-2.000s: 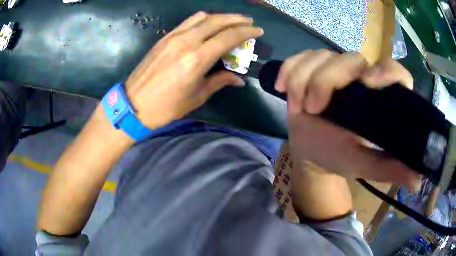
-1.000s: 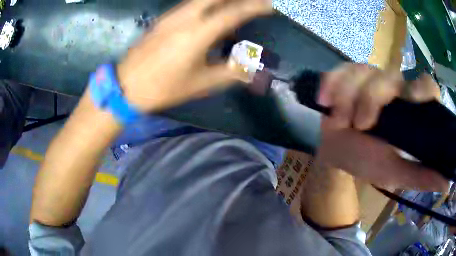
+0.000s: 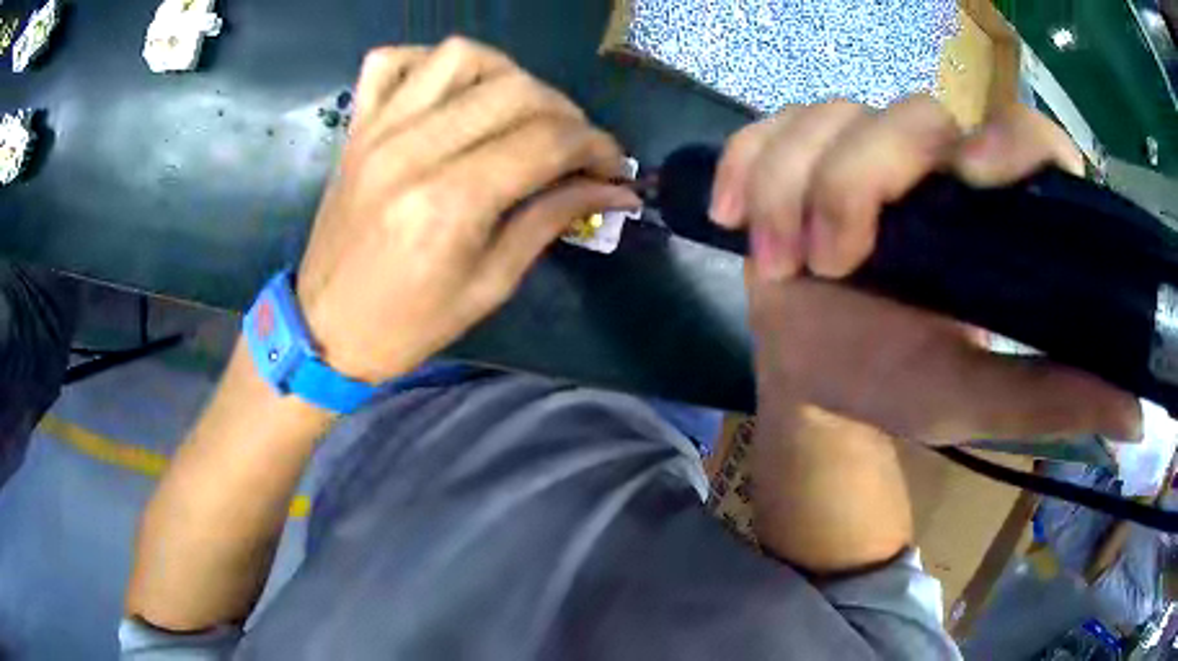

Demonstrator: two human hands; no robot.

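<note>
A white plastic housing (image 3: 610, 234) with gold metal parts lies on the dark green bench, partly hidden by my left fingers. My left hand (image 3: 452, 194), with a blue strap on the wrist, has its thumb and fingertips closed over the top of the housing at the tool's nose. Whether they pinch a screw is hidden. My right hand (image 3: 878, 245) is shut on the black electric screwdriver (image 3: 1021, 265), held nearly level with its nose and bit pointing left, right beside my left fingertips and the housing. Its cord curves off to the right.
A cardboard box of tiny silvery-blue screws (image 3: 788, 49) stands behind the tool. Several white housings (image 3: 181, 32) lie at the far left of the bench (image 3: 246, 168). Small dark specks lie near my left hand. A green conveyor (image 3: 1111, 78) runs at upper right; a carton (image 3: 962, 517) is below.
My left hand first lifted away from the housing, then came back with fingertips closed over it. The screwdriver pulled back right, then returned left to the housing. The view shifted, showing more screw box.
</note>
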